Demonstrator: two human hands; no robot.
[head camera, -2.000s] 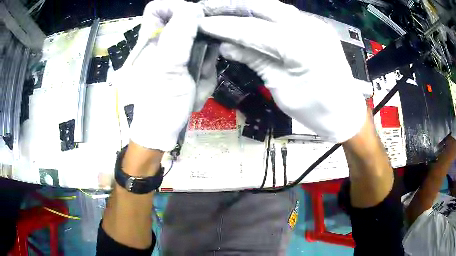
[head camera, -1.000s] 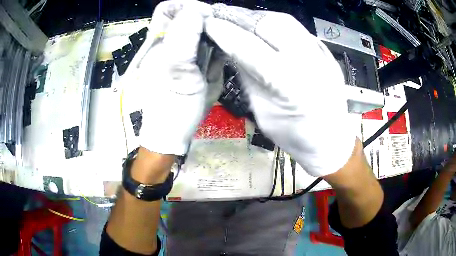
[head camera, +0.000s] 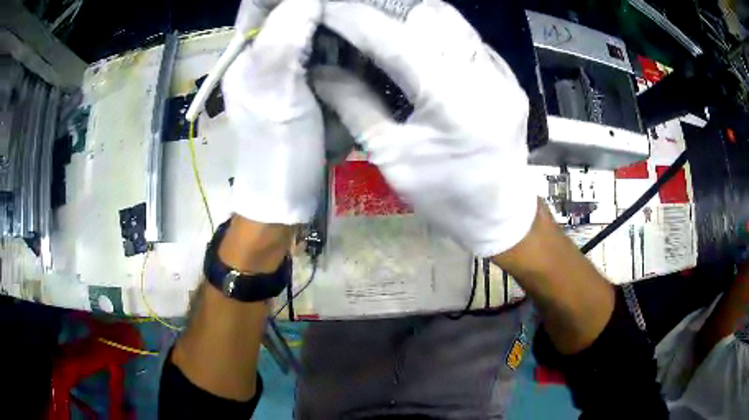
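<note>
My gloved left hand is closed around a long dark-grey profile, whose lower end shows below the palm beside a small black connector with a thin wire. A white sleeve with a yellow wire comes out by my left fingers and hangs left. My gloved right hand is bent over the top of the work, its fingers near my left fingertips. Its fingertips are partly hidden, so its grip cannot be told. Dark parts show between the hands, blurred.
Metal profiles and black plates lie at left. A screw feeder stands right, with a small metal fixture before it. A black cord crosses the right side. A person's white sleeve shows at lower right.
The right hand has moved left, uncovering more of the feeder and the metal fixture. The white sleeve now sticks out left of the left hand. The bench has shifted in view.
</note>
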